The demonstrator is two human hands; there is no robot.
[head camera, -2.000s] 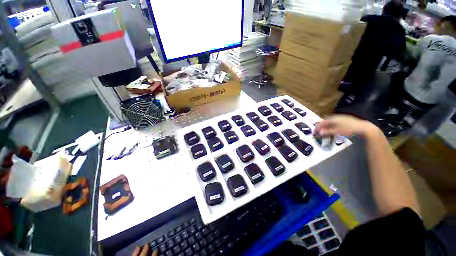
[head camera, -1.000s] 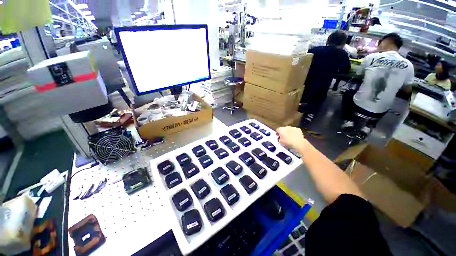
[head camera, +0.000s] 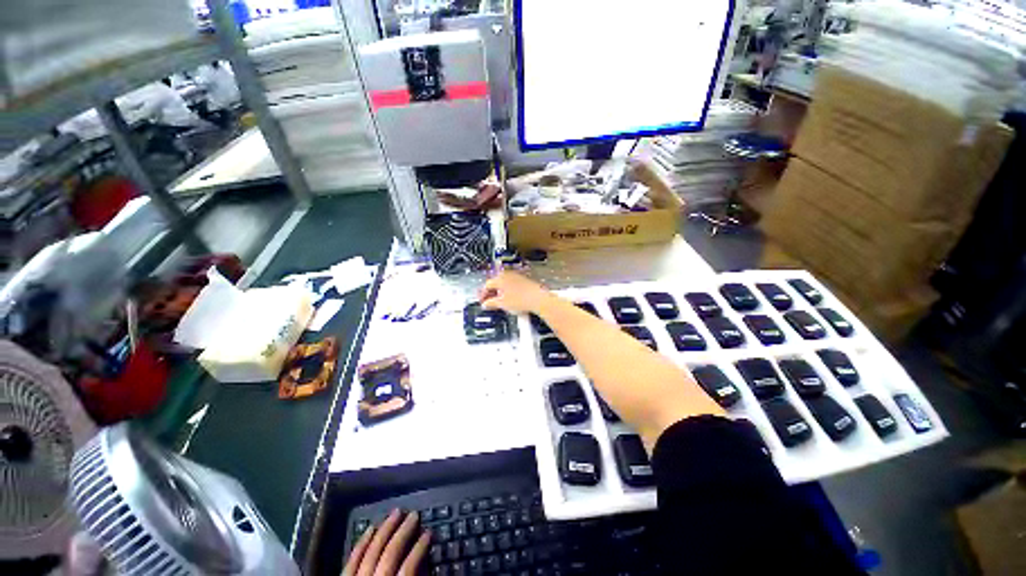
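Observation:
My left hand [head camera: 388,548] rests with fingers spread on the left end of the black keyboard [head camera: 495,529], partly cut off by the bottom edge. My right hand [head camera: 514,294] is at the upper right of the small dark square fixture [head camera: 486,325], fingers bent down. Whether the fingers hold a unit is too small to tell. The white pocketed tray [head camera: 720,459] of black rounded units lies to the right, partly covered by my right forearm. One unit with a paler face [head camera: 912,412] sits in its far right pocket.
An orange-and-black frame [head camera: 385,389] lies on the white board, another [head camera: 308,368] on the green mat. A tissue box [head camera: 248,338] and desk fans [head camera: 169,506] stand left. Behind are a fan grille [head camera: 459,241], a parts carton [head camera: 596,228], a monitor [head camera: 624,68] and an overhead box [head camera: 428,107].
My right hand has moved from the tray's far right edge to the fixture. The view has swung left, bringing in the desk fans and my left hand on the keyboard.

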